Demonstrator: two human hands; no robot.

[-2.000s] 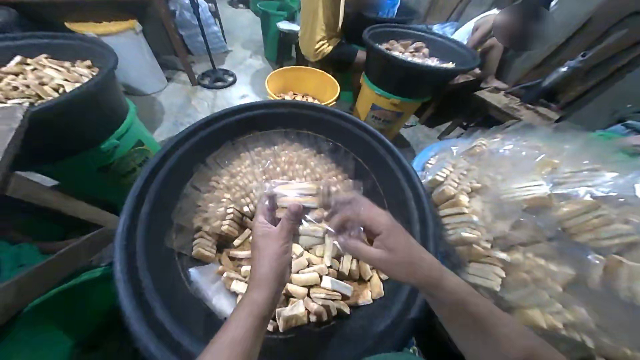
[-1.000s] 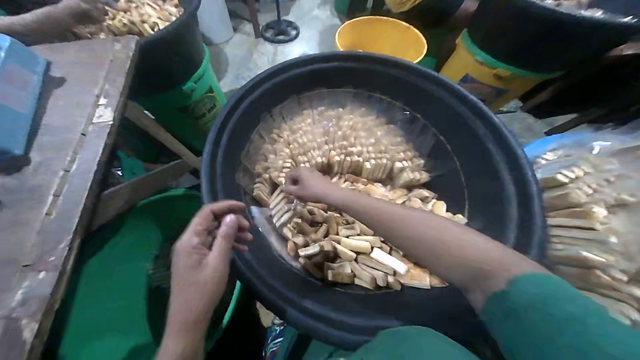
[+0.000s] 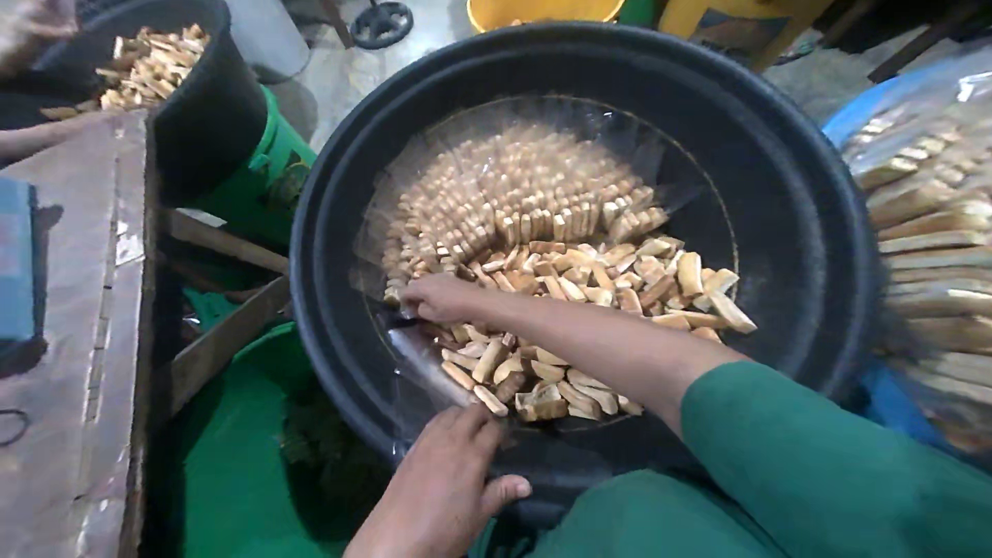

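Observation:
A wide black plastic tub (image 3: 806,232) stands before me. In its far half, clear plastic packs of stacked bread-like sticks (image 3: 535,178) lie fanned in rows; loose pieces of the same food (image 3: 542,372) are heaped nearer me. My right hand (image 3: 442,298) reaches across the heap to the left end of the packed rows, fingers curled; whether it grips a pack is hidden. My left hand (image 3: 457,465) is at the tub's near left rim, fingertips beside the loose pieces and the clear plastic film (image 3: 426,360), thumb apart. No held thing shows in it.
At left is a worn table (image 3: 77,310) with a blue object (image 3: 15,260) on it. Behind it, a black tub of pieces (image 3: 201,116) sits on a green bucket, another person's hand (image 3: 35,31) beside it. A green basin (image 3: 232,465) stands below. Large filled plastic bags (image 3: 938,263) lie at right.
Two seconds ago both hands were together over the tub around a clear pack. The right hand has since moved to the left end of the rows, and the left hand to the tub's near rim.

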